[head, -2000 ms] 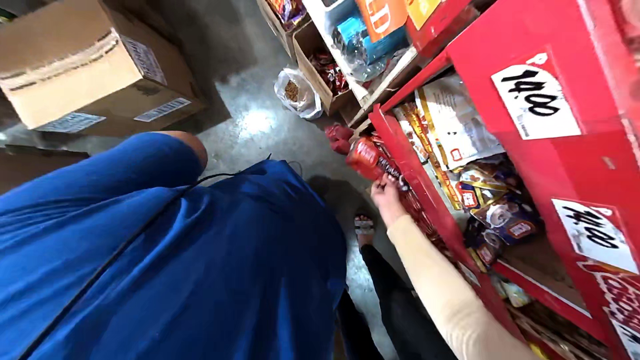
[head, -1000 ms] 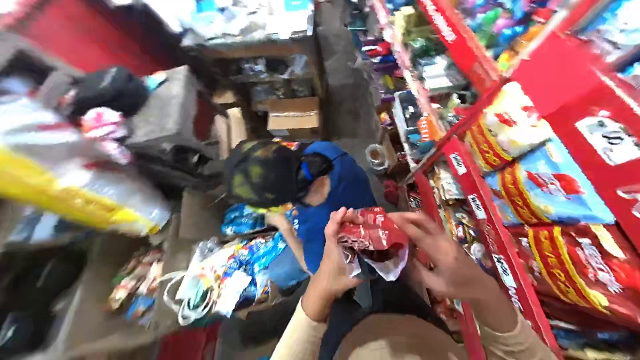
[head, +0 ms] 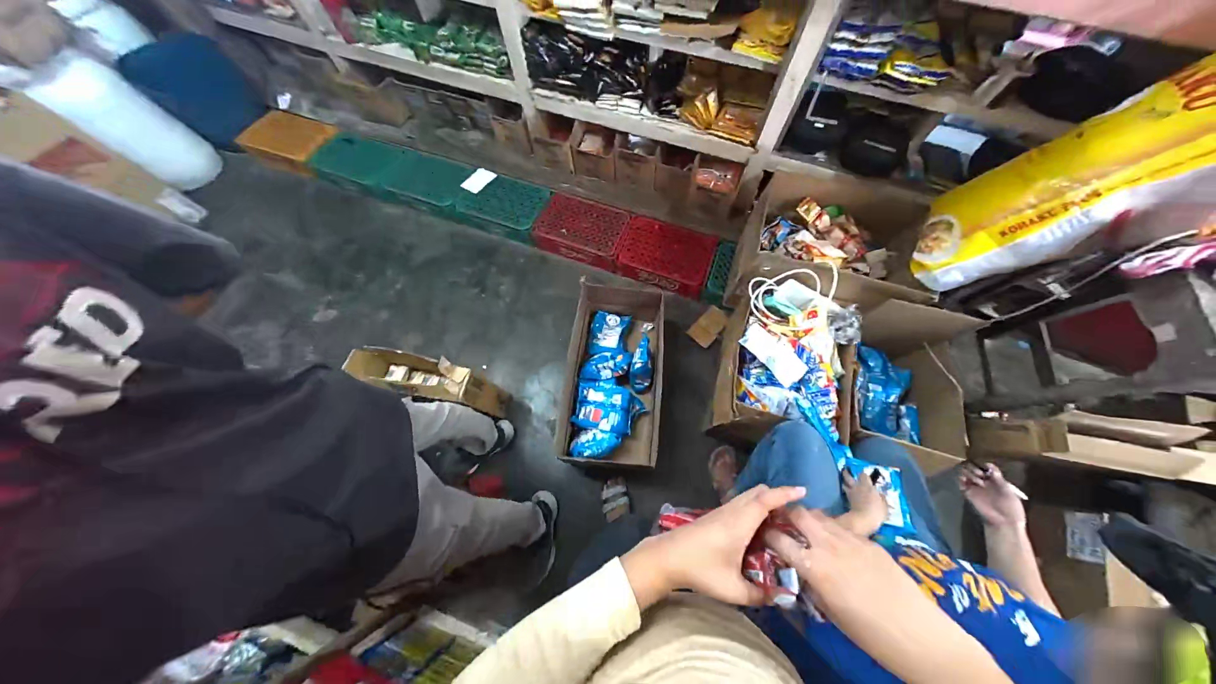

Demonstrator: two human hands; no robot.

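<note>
Close to my body, my left hand (head: pixel 717 551) and my right hand (head: pixel 836 560) are both closed around a crumpled red plastic packet (head: pixel 768 562), which the fingers partly cover. A further red piece shows beside the left wrist. Just beyond my hands, a seated person in a blue shirt rests one hand on a blue packet (head: pixel 883 484). A narrow cardboard box (head: pixel 657 380) of blue packets stands on the floor ahead.
A person in a dark shirt (head: pixel 237 494) stands at the left. Cardboard boxes (head: pixel 727 408) with mixed packets stand ahead right. Red crates (head: pixel 665 252) and green crates (head: pixel 418 180) line the foot of stocked shelves (head: pixel 655 123). A yellow sack (head: pixel 1073 180) lies at the right.
The view has swung from the red shelves to the floor boxes. Two seconds ago one hand was at a red packet by the shelf; one second ago both hands held a red packet.
</note>
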